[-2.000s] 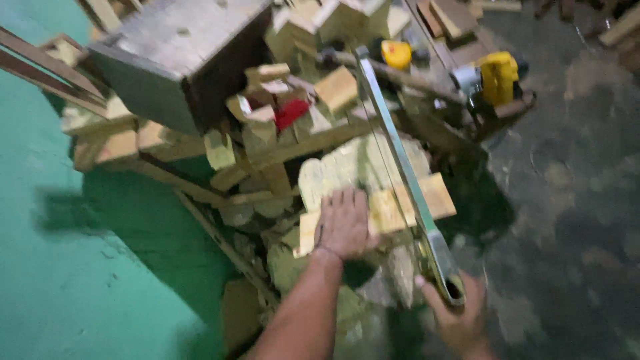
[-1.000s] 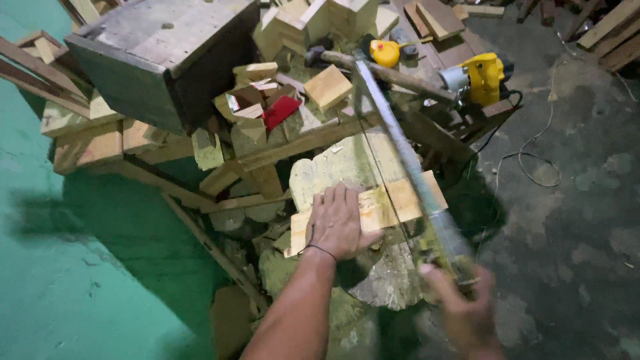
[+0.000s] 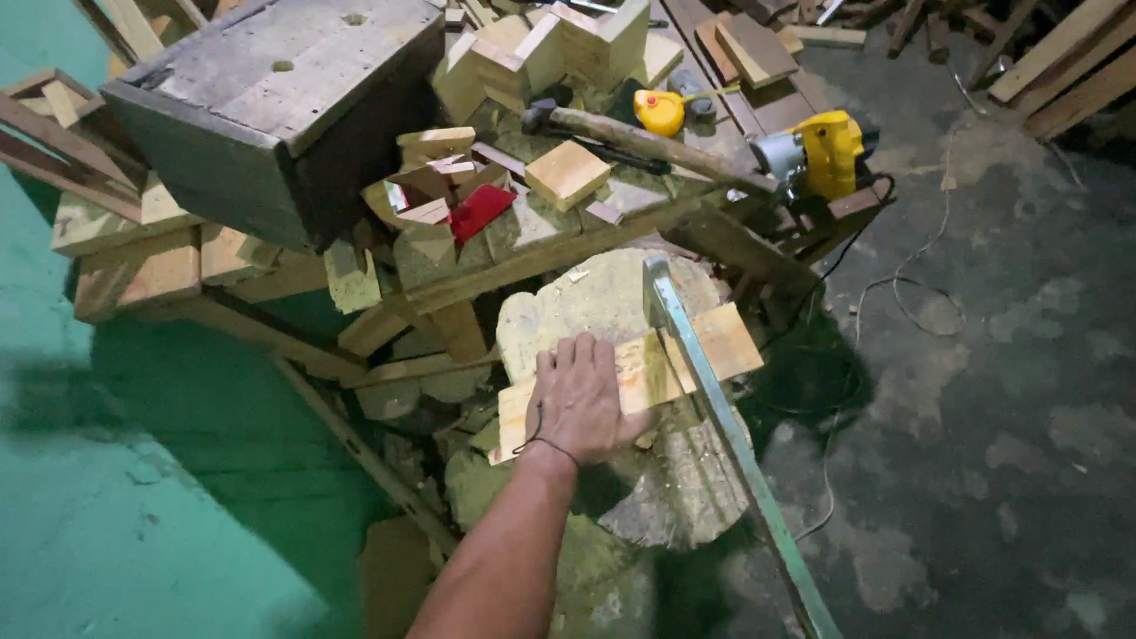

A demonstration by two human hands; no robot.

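Note:
My left hand (image 3: 581,399) presses flat on a light wooden board (image 3: 728,342), fingers together and pointing away from me. The board lies across the top of a tree-stump block (image 3: 577,297). A green-framed bow saw (image 3: 723,413) slants across the board to the right of my hand, its far end over the block and its near part running out at the bottom edge. Its thin blade meets the board, where a narrow cut line shows. My right hand is out of view, as is the saw's handle end. A dark cord circles my left wrist.
Behind the block, a low workbench (image 3: 532,253) bears a dark wooden box (image 3: 293,98), a hammer (image 3: 648,142), a yellow tape measure (image 3: 658,111), a yellow power tool (image 3: 830,155) and wood offcuts (image 3: 568,173). A thin cable (image 3: 896,280) trails over the floor at right. A green wall stands left.
The saw has slid toward me, its far end now over the block. My right hand, on its near end in the earlier frames, has left the view. My left hand stays on the board.

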